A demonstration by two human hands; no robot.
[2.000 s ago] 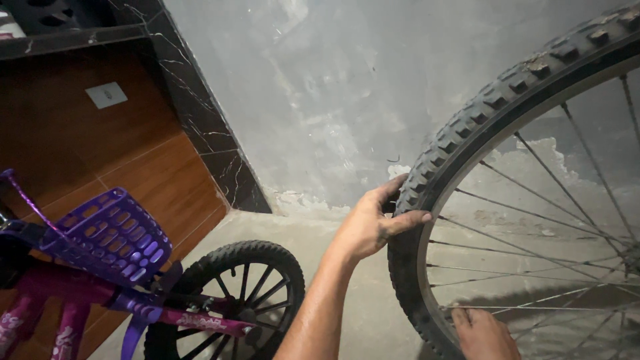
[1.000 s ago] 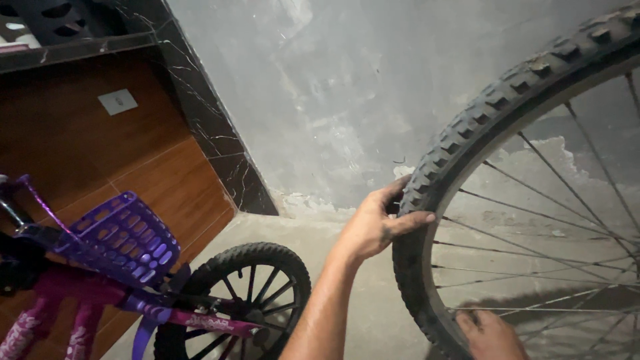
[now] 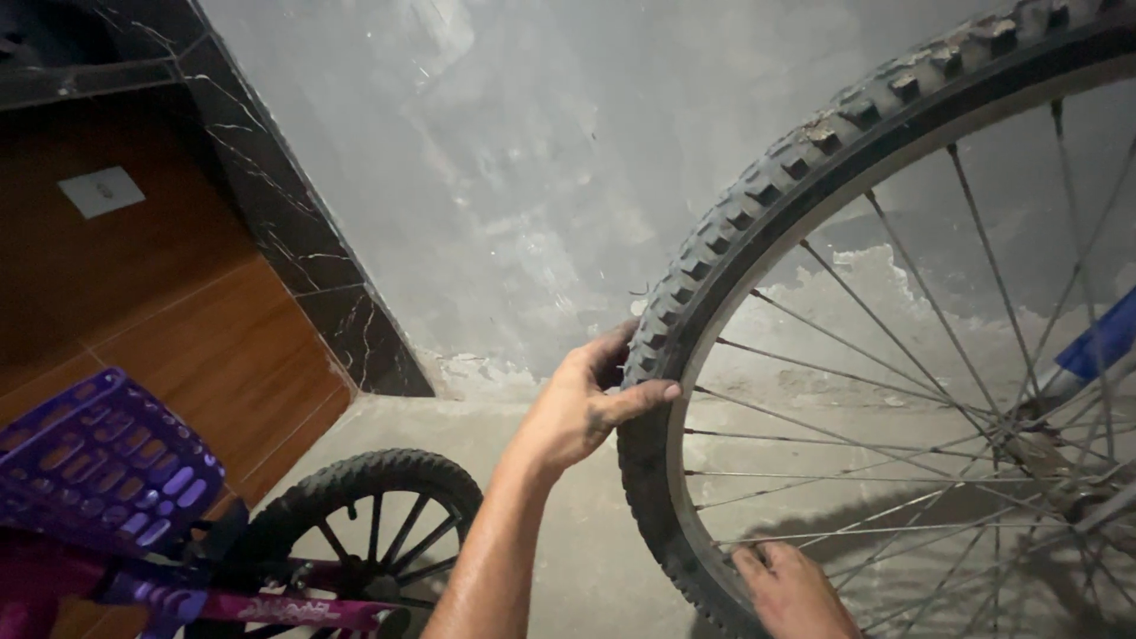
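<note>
A large bicycle wheel with a knobby black tire (image 3: 710,240) and a metal rim fills the right side of the head view. My left hand (image 3: 612,395) grips the tire at its left side, the thumb on the sidewall and the fingers behind the tread; the fingertips look dirty. Lower down, my right hand (image 3: 781,581) has its fingertips at the inner edge of the rim, near the end of a spoke (image 3: 887,532). What those fingers pinch is too small to tell. The wheel's hub (image 3: 1038,444) is at the right, with a blue frame tube (image 3: 1100,337) beside it.
A small pink bicycle with a purple plastic basket (image 3: 115,470) and a black-spoked wheel (image 3: 382,497) stands at lower left. Behind are a grey wall (image 3: 497,177) with peeling paint, black marbled trim (image 3: 284,195) and brown wood-look panels (image 3: 204,355).
The view has shifted right, bringing the hub and a blue frame tube into sight. Both hands keep about the same places on the tire and rim.
</note>
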